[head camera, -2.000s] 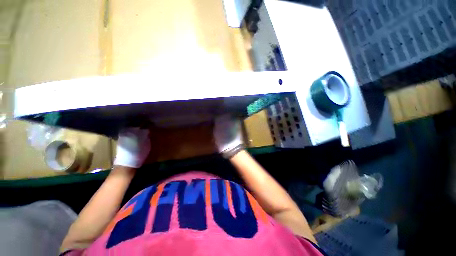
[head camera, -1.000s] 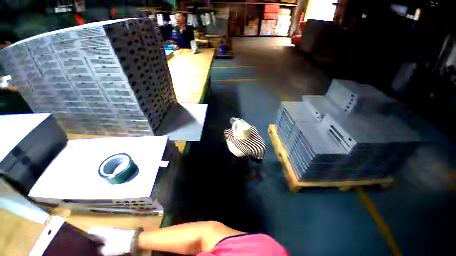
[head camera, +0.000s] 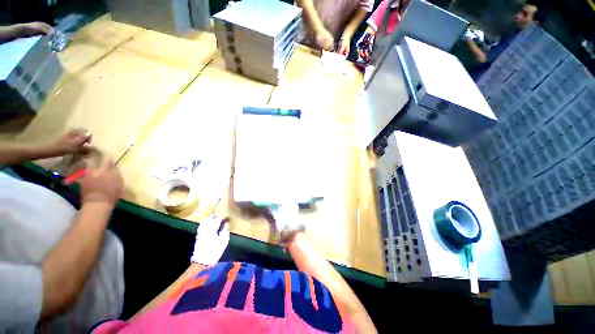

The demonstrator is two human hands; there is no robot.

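Observation:
A pale chassis tray (head camera: 271, 156) lies on the bench in front of me, its broad pale face up. Green strips show at its far and near edges. My right hand (head camera: 287, 220), in a white glove, is at the tray's near edge; glare and blur hide its fingertips and grip. My left gloved hand (head camera: 211, 240) is off the tray, over the bench's near edge to its left; whether it holds a thin strip is unclear. The green tape roll (head camera: 446, 225) sits on the stacked chassis (head camera: 427, 176) at right, a pale-ended strip hanging from it.
The beige tape roll (head camera: 186, 198) sits by the bench's green edge (head camera: 156, 214). At left, a person's hands (head camera: 101, 176) are near a red tool. More trays (head camera: 258, 42) are stacked at the back, with other people's hands beyond. A tall stack (head camera: 541, 130) stands at far right.
The view has swung back from the right to the bench. The tray, earlier held raised on its side, now lies on the bench. My left hand is now away from it.

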